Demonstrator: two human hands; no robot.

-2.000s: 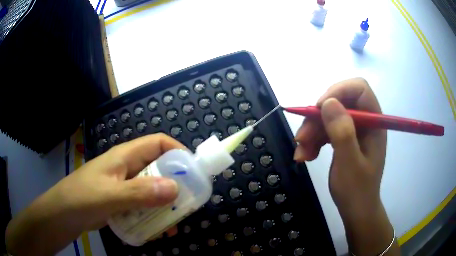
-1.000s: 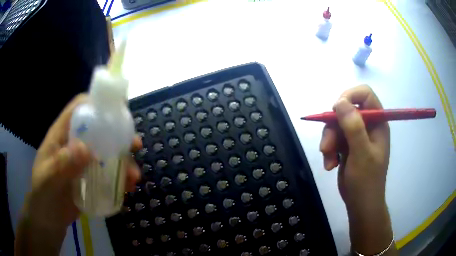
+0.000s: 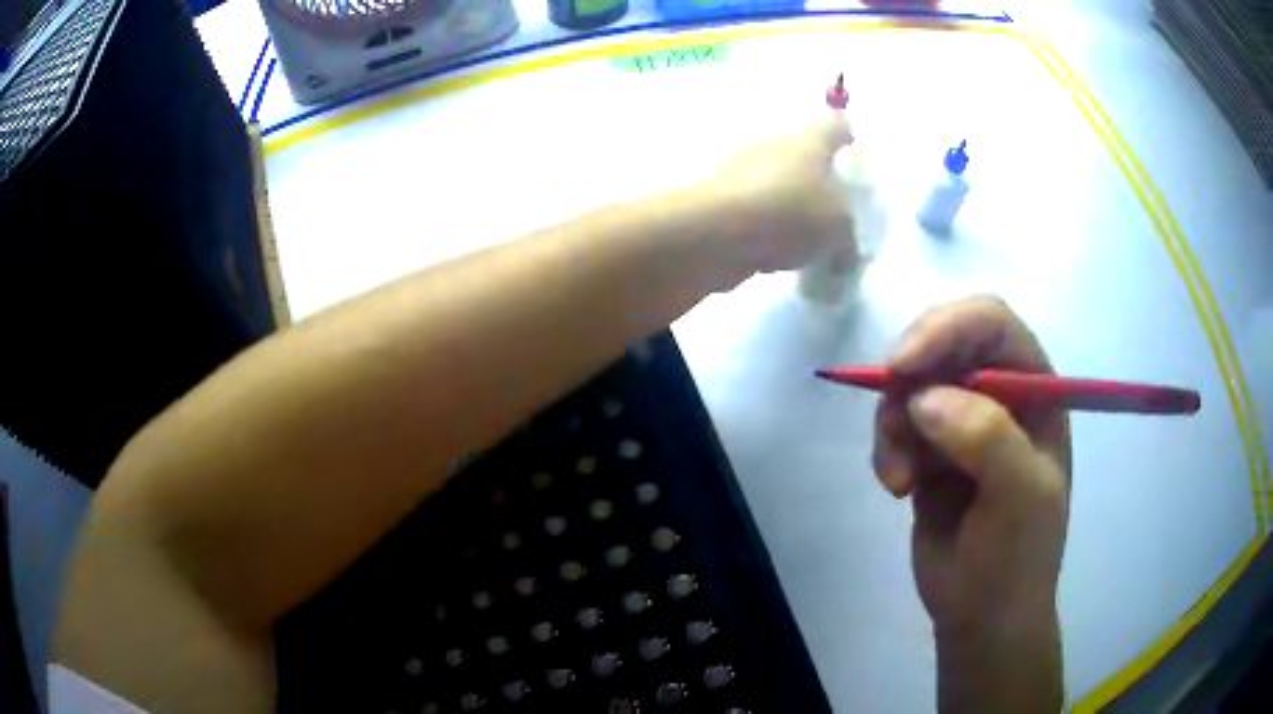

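My right hand (image 3: pixel 977 433) holds a red marker pen (image 3: pixel 1103 393) level, its dark tip pointing left, over the white bench. My left arm reaches across the tray, and my left hand (image 3: pixel 803 195) is around a translucent white squeeze bottle (image 3: pixel 835 286) beside the small dropper bottles. The bottle is blurred and partly hidden by the hand; whether it touches the bench I cannot tell. The black component tray (image 3: pixel 740 558) lies below, with small round metal parts (image 3: pixel 680 586) in its pockets. My left arm covers its upper left part.
A red-top dropper bottle (image 3: pixel 838 95) is partly hidden behind my left hand. A blue-top dropper bottle (image 3: pixel 945 193) stands to its right. A black tray stack (image 3: pixel 140 237) rises at the left. A grey fan (image 3: pixel 398 49) is at the back, behind yellow and blue tape lines.
My left hand has carried the squeeze bottle from over the tray's left side to the right, near the dropper bottles. My right hand still holds the pen. The view has shifted, showing the fan.
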